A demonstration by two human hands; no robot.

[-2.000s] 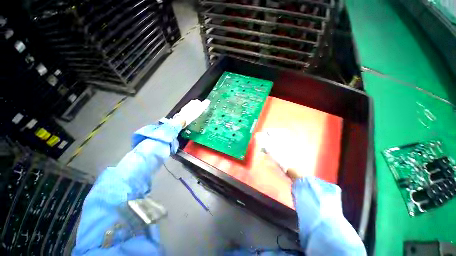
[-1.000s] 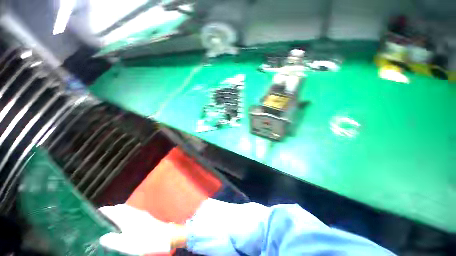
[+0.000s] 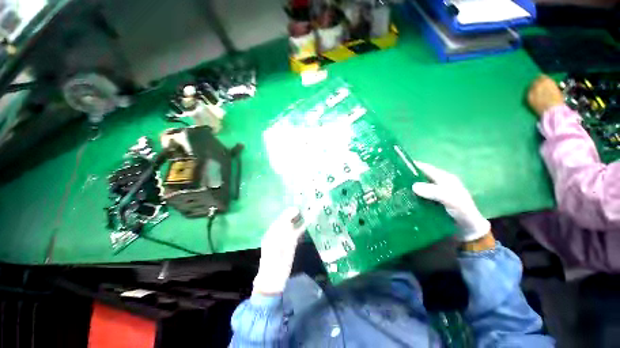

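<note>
A large green printed circuit board (image 3: 381,204) lies tilted over the front edge of the green mat, with bright glare on its upper left part. My left hand (image 3: 279,248), in a white glove, grips the board's left edge near its lower corner. My right hand (image 3: 450,197), also gloved, holds the board's right edge, with the fingers at the rim. The fingers under the board are hidden.
A soldering station (image 3: 197,183) and a populated board (image 3: 132,197) stand left of the board. A yellow-black holder with bottles (image 3: 340,51) and blue trays (image 3: 442,41) are at the back. A coworker's pink sleeve (image 3: 578,160) is at right. A red-lined bin (image 3: 122,329) shows lower left.
The view has swung from the bin to the bench. The board has moved out of the bin area onto the bench edge, now held by both hands.
</note>
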